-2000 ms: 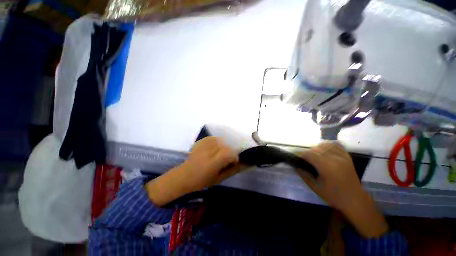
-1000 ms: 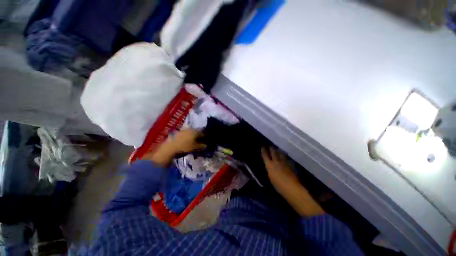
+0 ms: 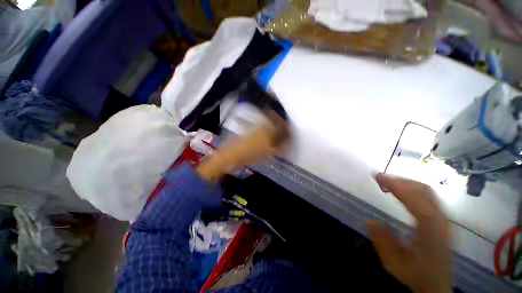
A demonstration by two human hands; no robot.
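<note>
My left hand [image 3: 252, 146] is blurred at the table's left edge, by the dark cut pieces [image 3: 220, 86] that hang there over white cloth. A blurred dark and white piece [image 3: 246, 111] shows at its fingers; whether the hand grips it is not clear. My right hand [image 3: 415, 229] is over the table's front edge with its fingers apart and nothing in it. The sewing machine head [image 3: 483, 129] stands at the right, with the lit needle area below it.
A red basket [image 3: 229, 257] with scraps is at the lap, with small yellow-tipped items [image 3: 239, 201] above it. Scissors with a red handle [image 3: 503, 252] lie at the right edge. A blue patch [image 3: 273, 68], brown wrapped material [image 3: 366, 43] and a white bundle [image 3: 123, 163] surround the table.
The view has turned back towards the machine. My left hand has moved from the basket up to the hanging pieces. My right hand has moved from below the edge to over the table's front edge.
</note>
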